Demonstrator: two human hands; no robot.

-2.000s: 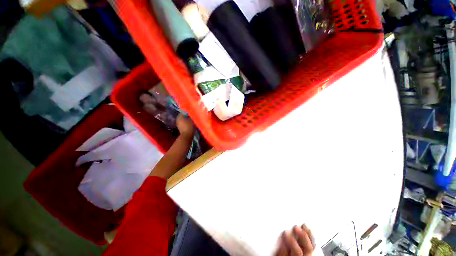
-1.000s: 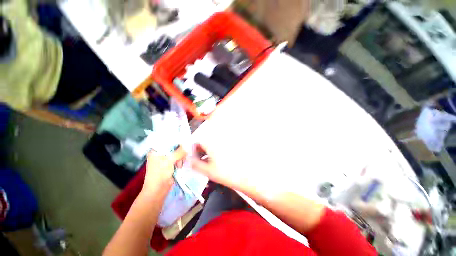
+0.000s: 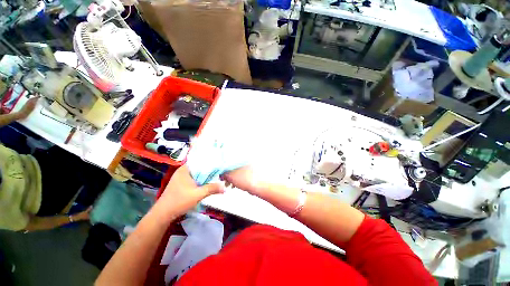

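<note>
A crumpled bundle of light-blue fabric pieces (image 3: 209,159) is at the left end of the white sewing table (image 3: 263,120). My left hand (image 3: 187,190) is closed on its near left side. My right hand (image 3: 237,176) touches the bundle's right side, with the fingers partly hidden; whether it grips the cloth cannot be told. The bundle is overexposed, so its edges are hard to see.
A red plastic basket (image 3: 137,131) with dark rolls stands left of the table. The sewing machine (image 3: 358,162) is to the right. Pale pieces (image 3: 198,240) lie low beside my lap. Another person's arm (image 3: 56,222) and a white fan (image 3: 103,53) are at left.
The view has swung up and right, bringing the sewing machine into clear view. My left hand has come up from the lower red basket, and both hands are now at the light-blue bundle.
</note>
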